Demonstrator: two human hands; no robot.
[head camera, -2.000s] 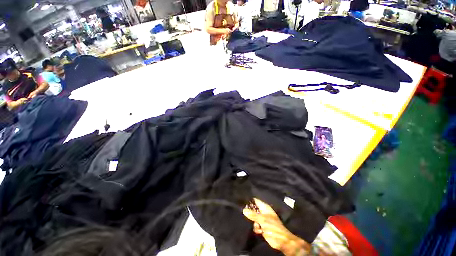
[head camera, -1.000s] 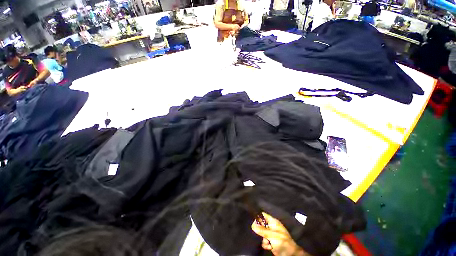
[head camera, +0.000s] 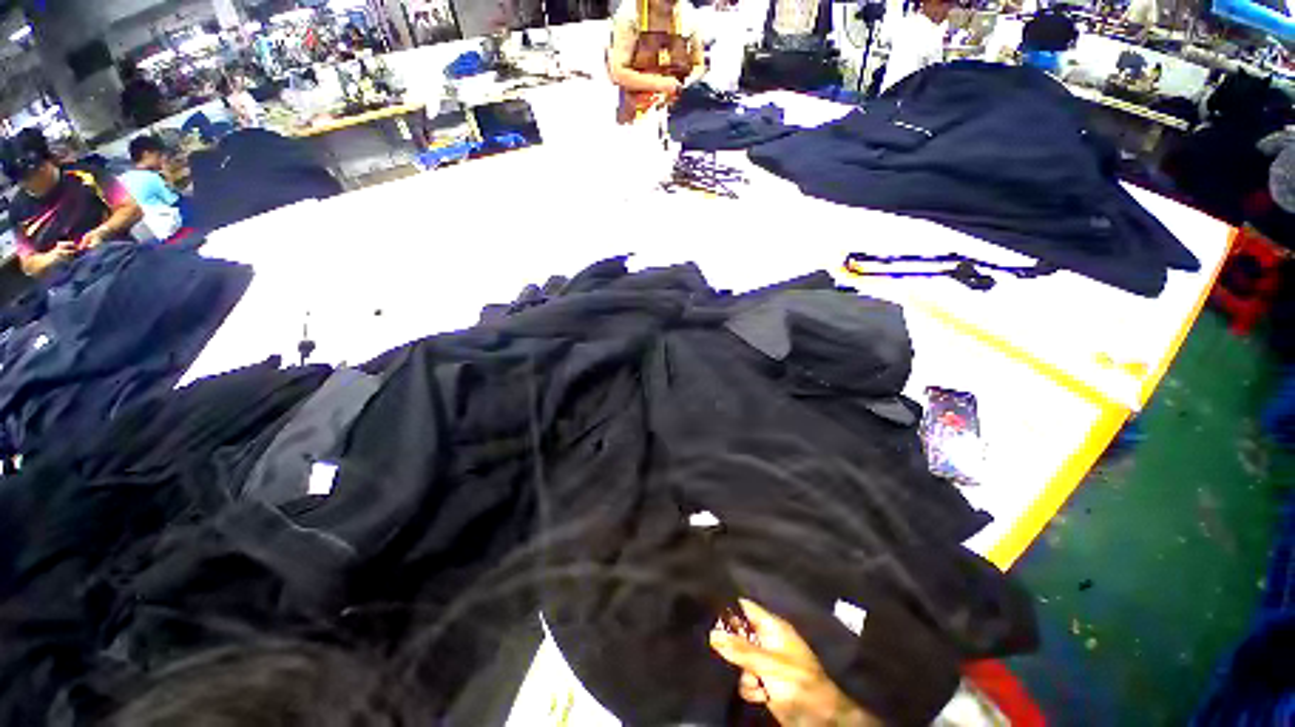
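A large heap of black garments (head camera: 597, 426) fills the near part of the table and hangs toward me. Small white labels show on the cloth, one (head camera: 849, 616) just right of my hand and another (head camera: 705, 520) above it. My right hand (head camera: 778, 668) is at the bottom, over the black cloth, fingers curled around small dark thread snips (head camera: 734, 622); their shape is blurred. My left hand is not in view. Smoky streaks blur the lower part of the view.
A lit smartphone (head camera: 952, 435) lies right of the heap on the white table (head camera: 483, 213). A black cord (head camera: 959, 270) and a navy garment pile (head camera: 980, 164) lie farther up. Another navy pile (head camera: 128, 320) is left. A person (head camera: 653, 64) stands across; others sit left. Red stool (head camera: 1250, 277) at right.
Over two seconds the view has shifted, so the heap's right side and phone sit lower and farther right. My right hand is slightly lower and right, less forearm showing. In the last second it barely moved.
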